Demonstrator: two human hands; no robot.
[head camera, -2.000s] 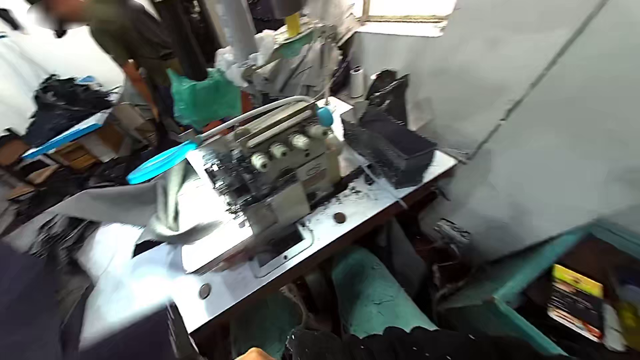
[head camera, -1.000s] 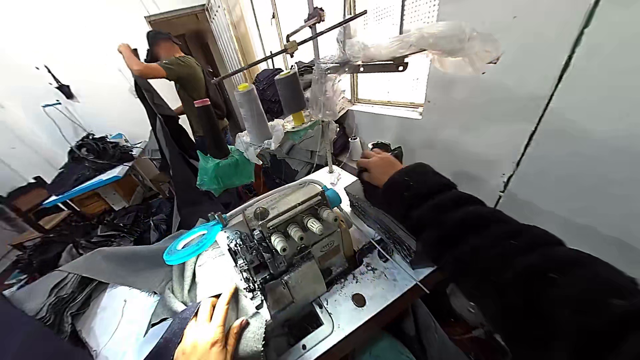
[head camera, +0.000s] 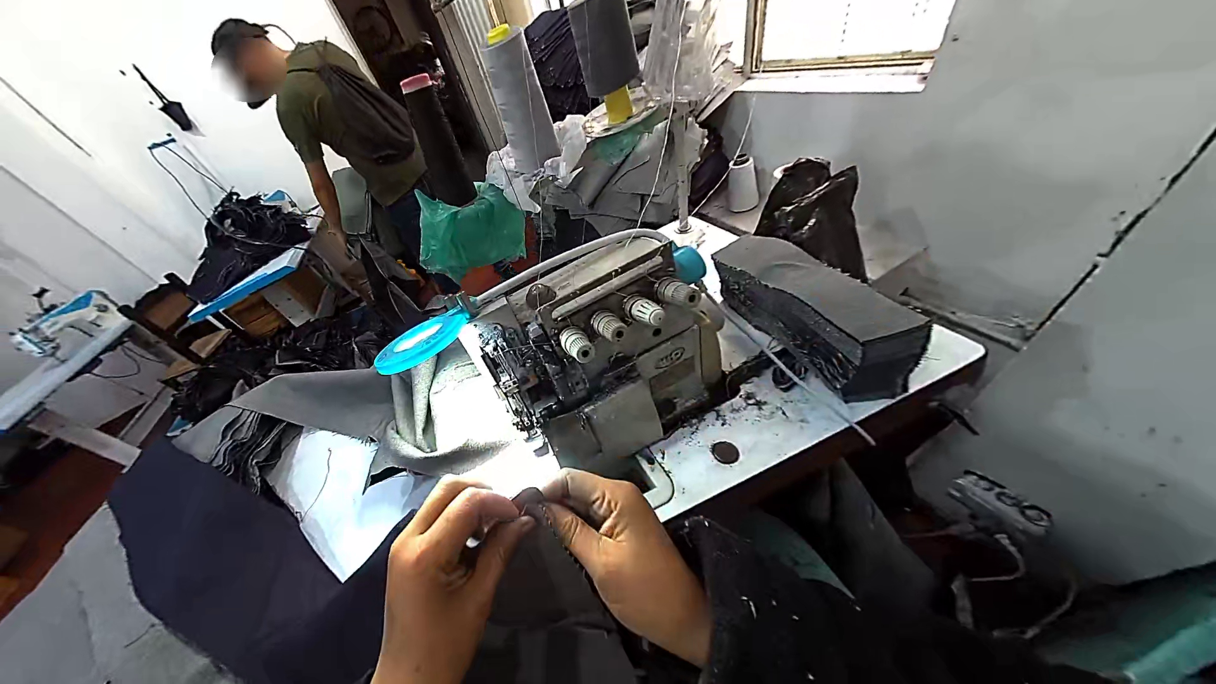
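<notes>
My left hand and my right hand meet in front of an overlock sewing machine. Between their fingertips they pinch the top edge of a dark fabric piece, whose stitched edge runs down beside my right thumb. Dark blue fabric spreads to the left of my left hand. Grey fabric lies on the table left of the machine, under a light blue ring-shaped disc. A thick stack of cut grey fabric rests on the table right of the machine.
Thread cones stand behind the machine near a green plastic bag. A black plastic bag is at the table's back right, by the wall. Another person bends over fabric at the back left. Another sewing machine stands far left.
My right hand has come back from near the small white cone behind the table to the fabric in front. My left hand now pinches fabric too. The other person has lowered their arms.
</notes>
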